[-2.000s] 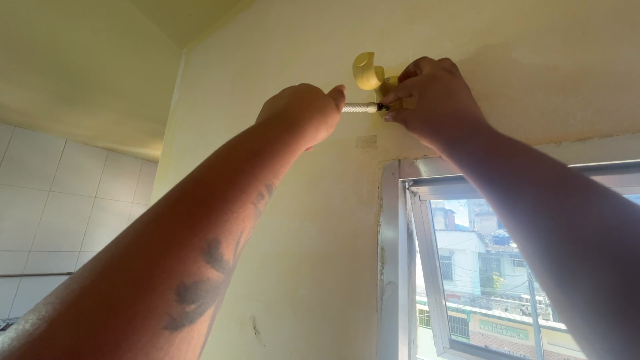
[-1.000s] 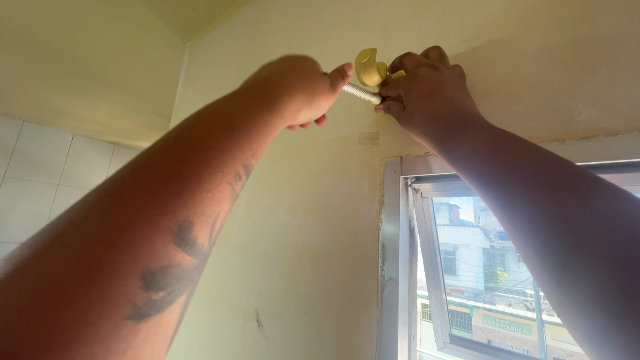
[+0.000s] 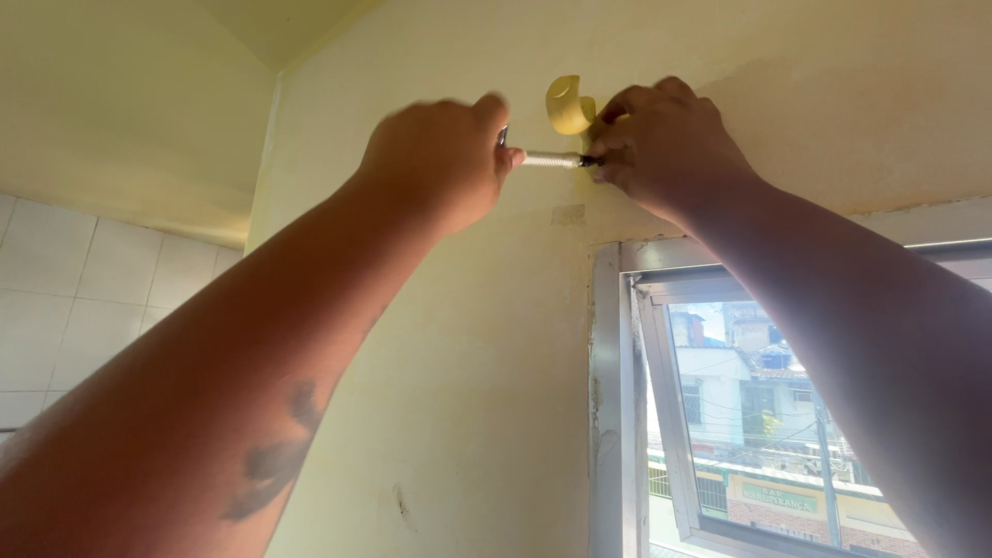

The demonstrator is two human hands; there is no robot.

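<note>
High on a painted wall, a yellow curved bracket (image 3: 570,106), open on its upper side, sticks out. My left hand (image 3: 442,159) is closed around the end of a thin tool with a pale, ribbed shaft (image 3: 549,159) and a dark tip; what part it grips is hidden by the fingers. The tip points right and meets the fingertips of my right hand (image 3: 666,143), just below the bracket. That hand pinches at the bracket's base, and the fingers hide what lies between them.
Below my right hand is a metal window frame (image 3: 608,387) with a tilted glass pane (image 3: 744,403); buildings show outside. White wall tiles (image 3: 46,310) are at the left, under a yellowish ceiling (image 3: 139,101). A small rough patch (image 3: 568,215) marks the wall.
My left hand has changed its angle on the tool; the shaft, sloping down to the right one second ago, is now nearly level. My right hand has stayed by the bracket.
</note>
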